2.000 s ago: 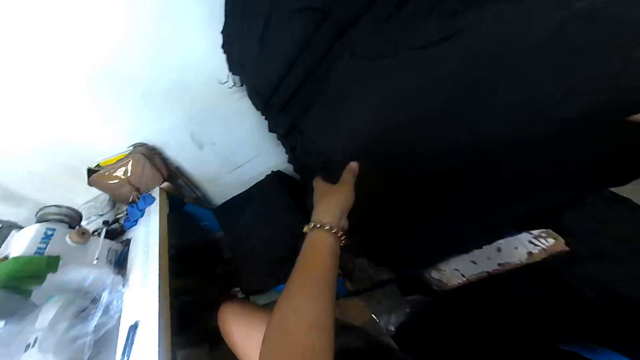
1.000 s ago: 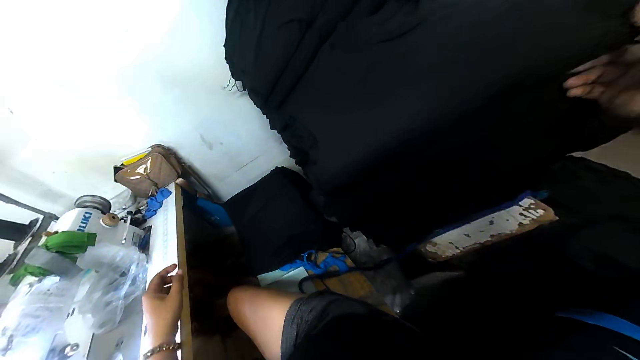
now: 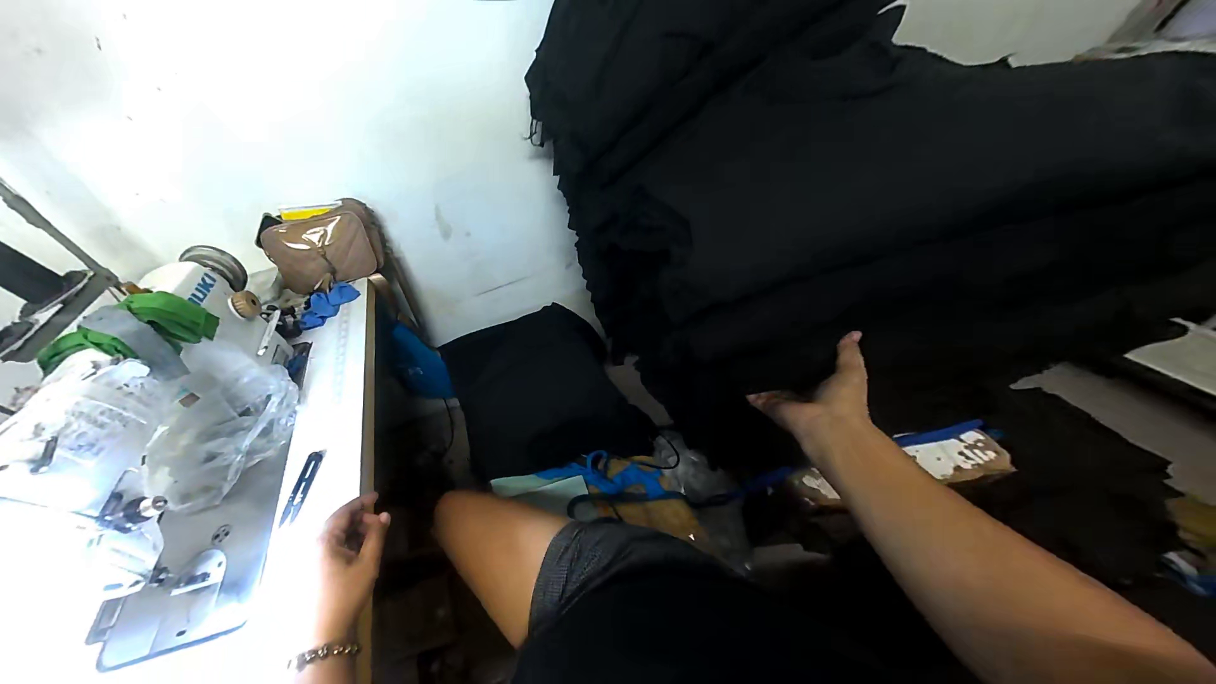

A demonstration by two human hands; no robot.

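My left hand point(image 3: 353, 551), with a bracelet at the wrist, rests at the edge of the white sewing table point(image 3: 328, 418), its fingers loosely curled and nothing seen in them. To the right, my right hand point(image 3: 825, 399) reaches out with thumb and fingers apart, against or just in front of the large draped black fabric point(image 3: 760, 209); whether it touches is hard to tell. A Juki sewing machine point(image 3: 195, 285) stands at the left, with clear plastic bags point(image 3: 223, 418) and green cloth point(image 3: 166, 318) over it. Near my left hand, a small black thread snipper point(image 3: 302, 487) lies on the table.
A brown bag point(image 3: 326, 249) and blue cloth point(image 3: 330, 304) sit at the table's far end. Beyond my knee are a black cloth pile point(image 3: 546, 389), blue straps point(image 3: 608, 475) and a worn white board point(image 3: 955, 456). The white wall point(image 3: 427, 123) rises behind.
My left hand, on the black fabric two seconds ago, is now at the table edge. My right hand has come into fuller view from the right edge. The view has shifted.
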